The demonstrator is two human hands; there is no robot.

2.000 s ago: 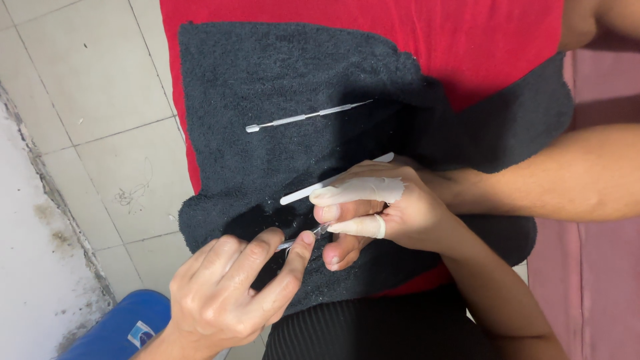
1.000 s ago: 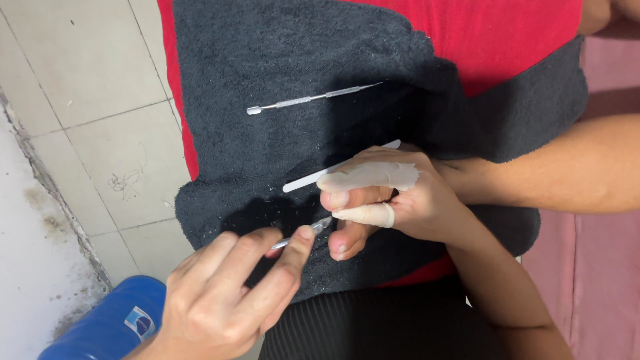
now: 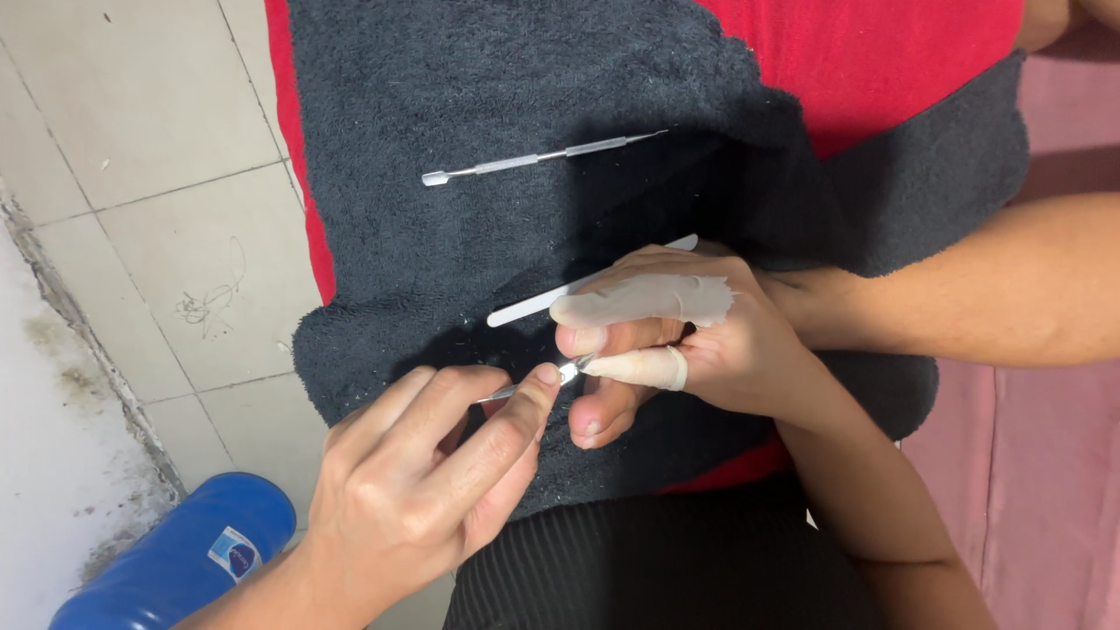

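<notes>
My left hand (image 3: 429, 481) grips metal cuticle nippers (image 3: 569, 372), their jaws beside the nail of another person's digit (image 3: 584, 339). From the lower right, my right hand (image 3: 700, 324), with pale covers on two digits, holds that person's digits; whether they are fingers or toes I cannot tell. A second digit (image 3: 599, 420) shows below. A white nail file (image 3: 534, 306) lies partly under my right hand on a dark towel (image 3: 394, 254). Farther up the towel rests a double-ended metal cuticle pusher (image 3: 542, 157).
The other person's limb (image 3: 962, 280) comes in from the right. Red cloth (image 3: 875, 70) lies under the towel, and pink upholstery (image 3: 1015, 490) is at the right. A blue container (image 3: 184, 551) stands lower left on the tiled floor (image 3: 201, 262), near a stained white wall (image 3: 52, 385).
My left hand stays on the nippers, whose jaws have shifted slightly at the digits. My right hand keeps its hold, while the file and the pusher remain on the towel.
</notes>
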